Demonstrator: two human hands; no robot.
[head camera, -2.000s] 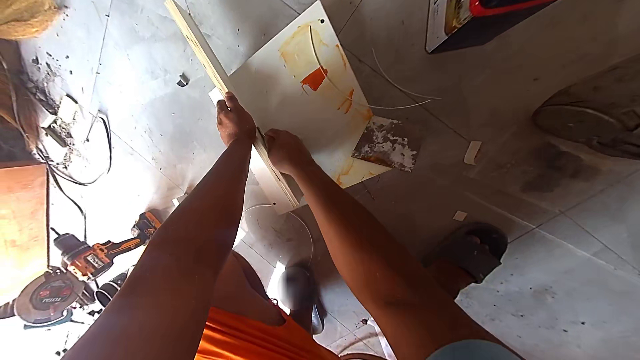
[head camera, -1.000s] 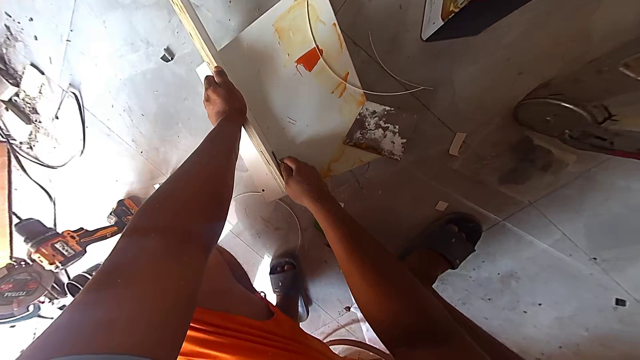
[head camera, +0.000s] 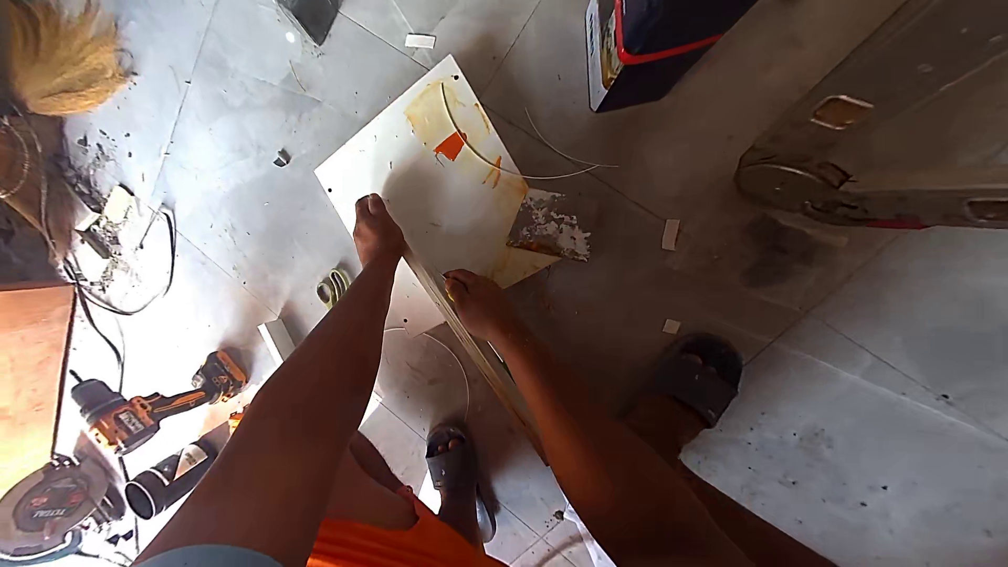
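Note:
My left hand (head camera: 378, 230) grips the upper end of a long narrow board (head camera: 453, 315), whose edge faces up and runs down toward my legs. Against the board's right side, my right hand (head camera: 476, 302) is closed around a small object that is mostly hidden; a bit of yellow shows at the fingers. Beneath the hands a white panel (head camera: 354, 169) lies on the floor, with yellow-orange stains, an orange patch (head camera: 450, 146) and small holes near its corners. A thin pale strip (head camera: 466, 140) curves over it.
A cordless drill (head camera: 130, 417), a circular saw (head camera: 51, 508) and a black cylinder (head camera: 169, 476) lie at lower left. Cables (head camera: 169, 260) and debris are left. A dark box with red trim (head camera: 669, 51) is at top right, a metal ladder-like object (head camera: 866, 157) at right. My sandalled feet flank the board.
The board has shifted down toward my body, so its upper end now sits at my left hand and more of the white panel shows. The view has moved.

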